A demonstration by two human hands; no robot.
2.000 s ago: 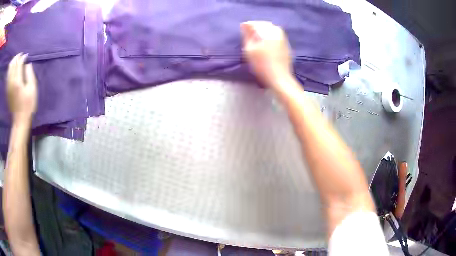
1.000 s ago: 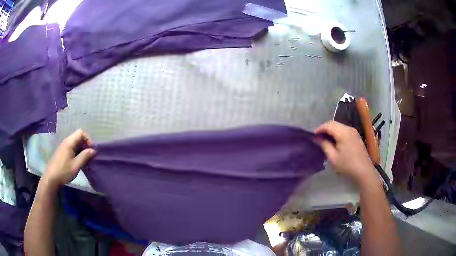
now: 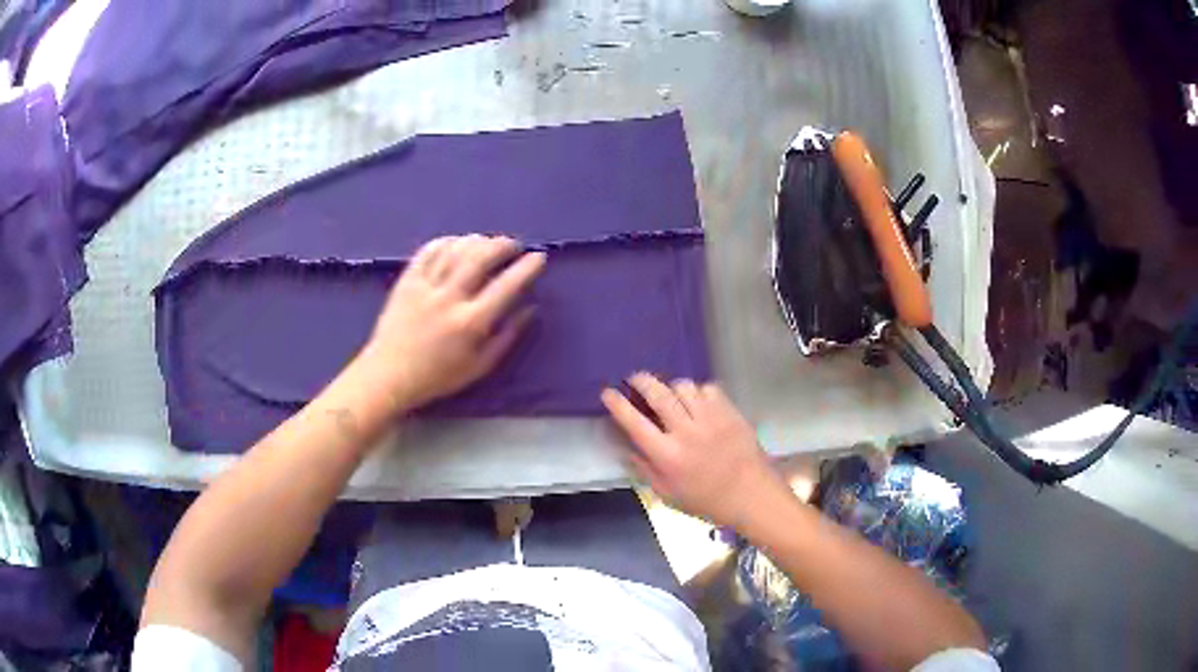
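Observation:
A purple sleeve panel [image 3: 578, 315] lies flat on the ironing table near its front edge. Its straight end is at the right and its curved end at the left. A raised seam [image 3: 315, 263] runs lengthwise across it. My left hand [image 3: 453, 315] lies on the panel's middle, fingers at the seam. My right hand [image 3: 683, 433] rests at the panel's near right edge, fingers apart, holding nothing that shows. The steam iron [image 3: 828, 250] stands right of the panel, touched by neither hand.
A stack of purple panels [image 3: 250, 79] lies at the far left, with more purple cloth [image 3: 33, 223] at the left edge. The tape roll [image 3: 758, 5] is cut off at the top. The iron hose [image 3: 972, 407] trails right. The pale ironing table cover [image 3: 604, 66] has dark marks.
The panel was held up between both hands and now lies flat on the table. Both hands have let go of its ends and moved inward. The view has shifted, bringing the iron nearer the middle.

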